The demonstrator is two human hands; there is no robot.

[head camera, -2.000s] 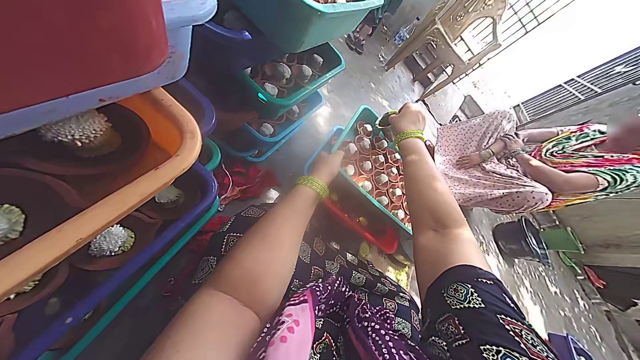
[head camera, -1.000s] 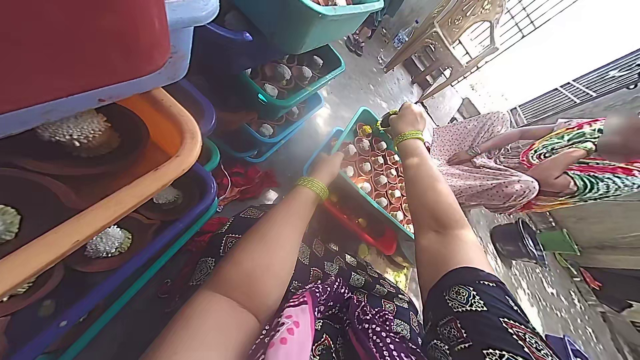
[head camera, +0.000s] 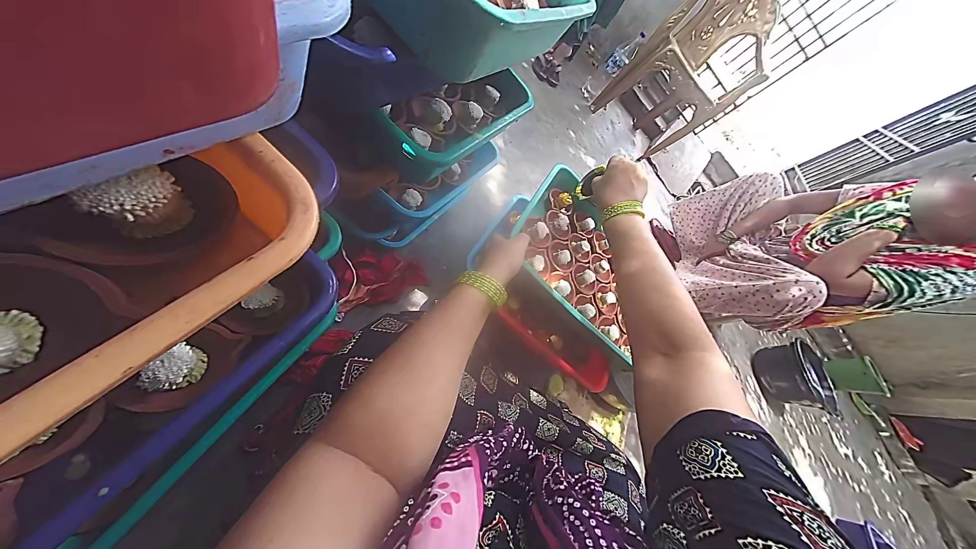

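Observation:
A teal plastic crate (head camera: 573, 311) holds rows of small clay cups (head camera: 562, 256) with whitish, knobbly tops. At the crate's near-left rim is my left hand (head camera: 506, 258), its fingers partly hidden against the edge; whether it grips the rim I cannot tell. My right hand (head camera: 620, 181) is closed on a dark, curved object (head camera: 589, 183) over the crate's far corner, beside a small yellow thing (head camera: 563, 200) among the cups. Below the teal crate are a red crate (head camera: 591, 372) and a blue one (head camera: 484, 245). Both wrists wear yellow-green bangles.
Stacked crates, orange (head camera: 293, 206), purple (head camera: 324, 282) and teal (head camera: 518, 114), stand at the left with similar cups. Red cloth (head camera: 381, 276) lies on the floor. A seated person (head camera: 755, 252) is at the right, near a black bucket (head camera: 793, 374). A plastic chair (head camera: 686, 69) stands beyond.
The seated person's arms and upper body have shifted over the three frames. My hands stay at about the same places on the crate.

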